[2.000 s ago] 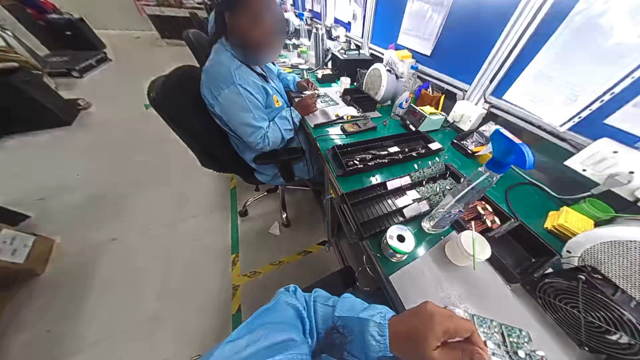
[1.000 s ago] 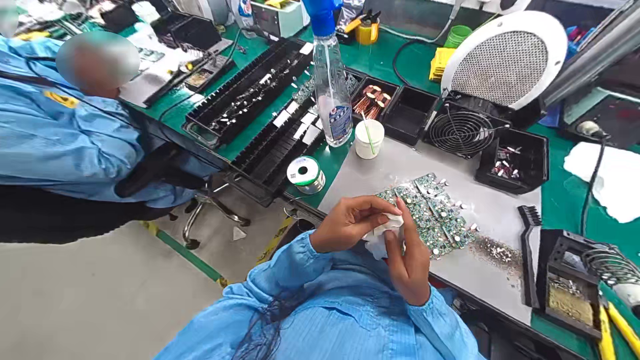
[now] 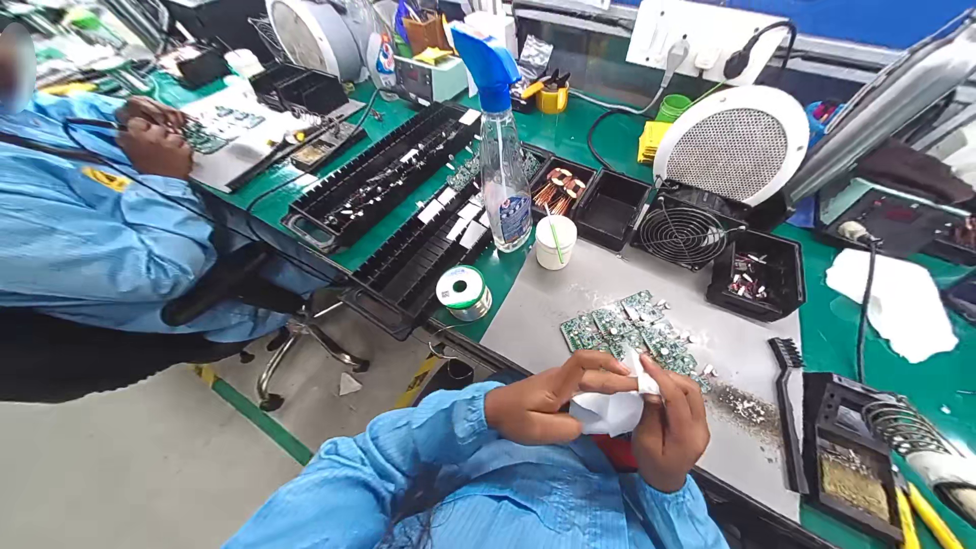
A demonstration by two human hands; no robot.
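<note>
Between both hands, near the front edge of the bench, is a crumpled piece of white paper or cloth (image 3: 610, 412). My left hand (image 3: 545, 400) pinches it from the left, and my right hand (image 3: 671, 423) grips its upper right part near one finger. Just beyond the fingers, several green circuit boards (image 3: 625, 324) lie on a grey mat (image 3: 526, 305). Brown and white debris (image 3: 747, 408) is scattered right of them. A black brush (image 3: 789, 412) lies at the mat's right edge. A solder spool (image 3: 463, 292) stands left of the mat.
A clear spray bottle (image 3: 505, 183) and a white cup (image 3: 555, 242) stand behind the mat, near a black fan (image 3: 681, 232) and a parts bin (image 3: 755, 274). Black slotted trays (image 3: 396, 175) lie left. A soldering iron stand (image 3: 854, 465) is at right. A co-worker (image 3: 114, 221) sits at left.
Two seconds ago one hand was near the boards and no white piece showed; one second ago both hands held it. The view has swung a lot toward the right of the bench.
</note>
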